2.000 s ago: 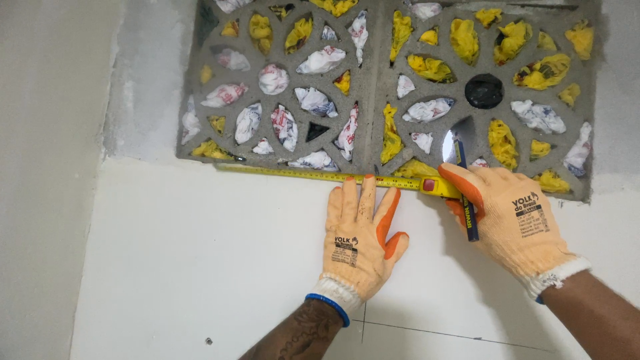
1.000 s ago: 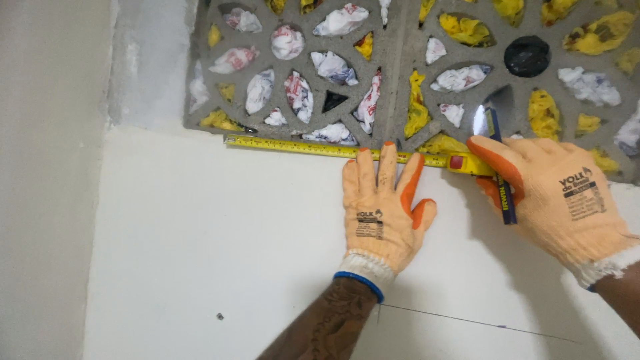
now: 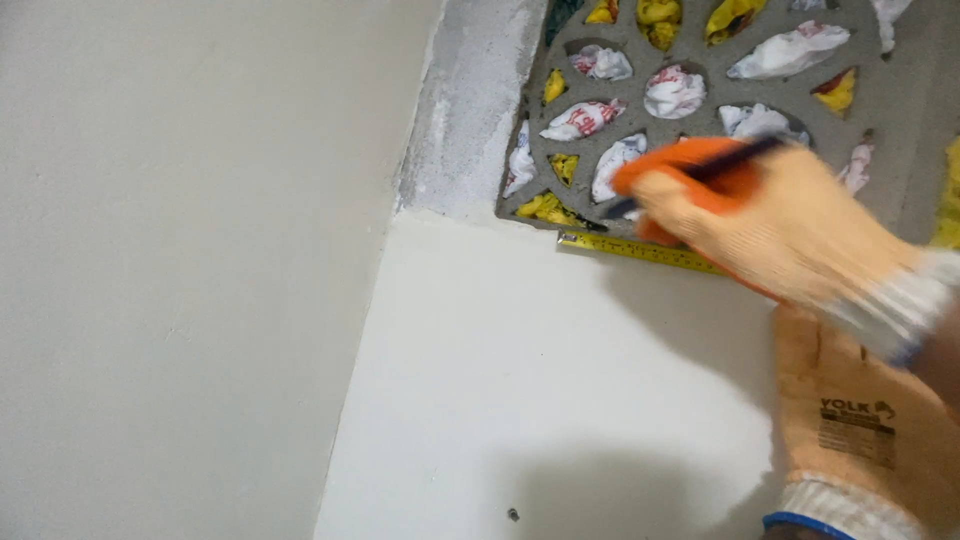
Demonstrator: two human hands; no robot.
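Observation:
My right hand, in a peach knit glove with orange coating, grips a dark pencil or marker, blurred by motion, in front of the concrete breeze block. Along the block's lower edge lies the yellow blade of a tape measure, its metal hook at the left end. Below and partly behind the right hand is my gloved left hand; its fingers are hidden, so what they hold cannot be seen. The tape's case is out of sight.
Crumpled white and yellow plastic bags fill the block's openings. A strip of grey mortar borders the block at left. The side wall meets the white wall at a corner, and a small dark hole marks the white wall.
My right hand has moved left across my left hand, toward the tape's hooked end, still holding the pencil or marker. The view has shifted left and closer.

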